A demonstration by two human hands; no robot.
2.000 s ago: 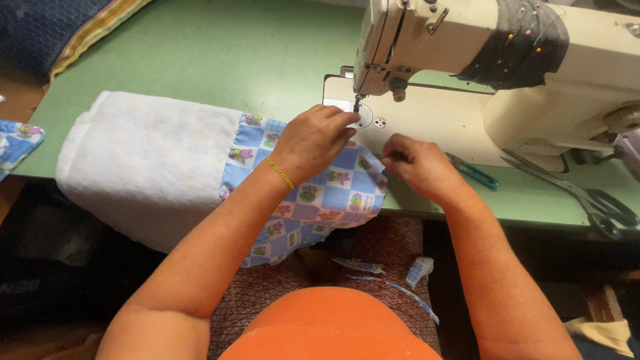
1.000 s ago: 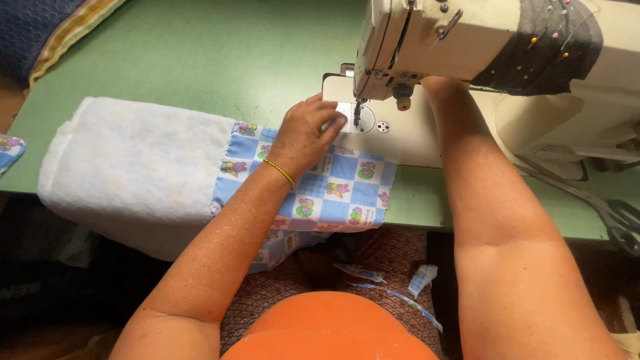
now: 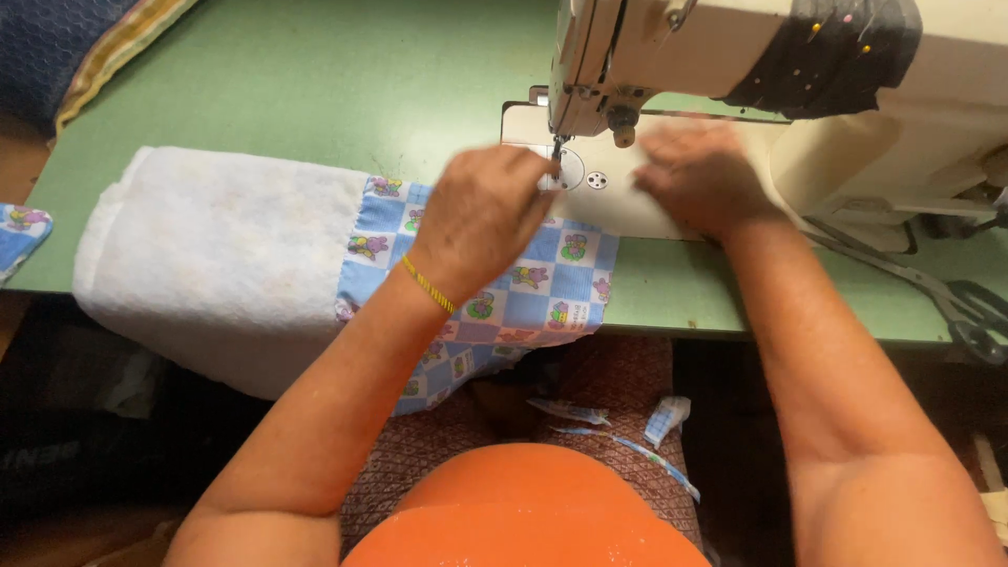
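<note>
My left hand [image 3: 492,213] is at the needle and presser foot [image 3: 557,153] of a sewing machine [image 3: 614,71], its fingertips pinched together beside them; whether they grip thread or cloth is too small to tell. Under this hand lies blue-and-white checked printed cloth [image 3: 575,276], joined to white fluffy fabric [image 3: 228,236] that spreads left and hangs over the table edge. My right hand [image 3: 697,173], blurred, is over the machine bed, right of the needle plate [image 3: 571,169], fingers spread and seemingly holding nothing.
Large scissors [image 3: 937,287] lie at the right on the green table [image 3: 315,87]. Pins stick in a dark band [image 3: 827,59] around the machine arm. Cloth scraps [image 3: 668,421] rest on my lap. A blue printed piece [image 3: 20,236] is at the left edge, quilted dark-blue fabric [image 3: 55,55] above it.
My right hand went from the cloth's right edge to behind the machine head, and now is back in front over the bed. My left hand has stayed close to the needle.
</note>
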